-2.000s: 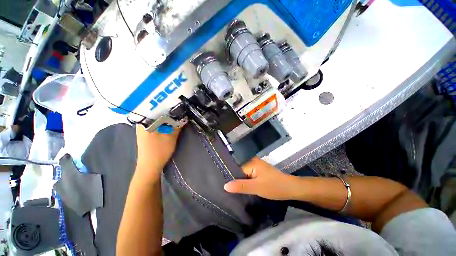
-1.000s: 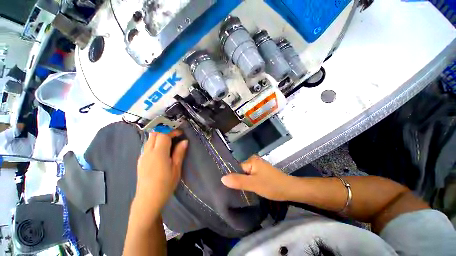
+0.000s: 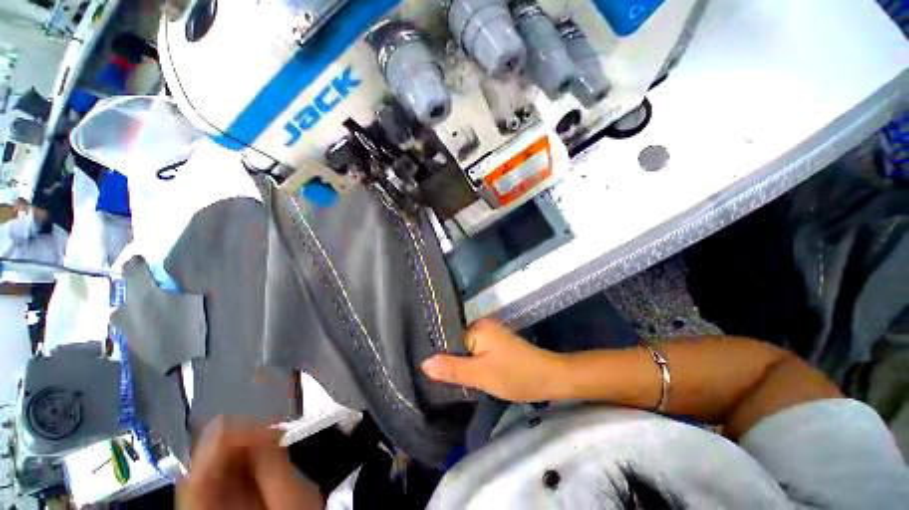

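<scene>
The joined grey workpiece runs from the presser foot area of the white and blue overlock machine down toward my lap. It shows light and yellowish stitch lines. My right hand holds its right edge, thumb on top. My left hand is blurred at the bottom left, partly cut off by the frame edge, off the workpiece; its fingers cannot be made out clearly. A flat grey cut panel lies left of the workpiece, with a small angular grey piece beside it.
The white table has a rounded greyish edge at right. Dark stitched cloth hangs low at right, near a blue mesh basket. A translucent rounded bag or container is upper left. A grey device with a round grille is lower left.
My left hand has let go of the workpiece and moved down and left. My right hand still holds the edge. The view has shifted, so the machine sits higher in the picture.
</scene>
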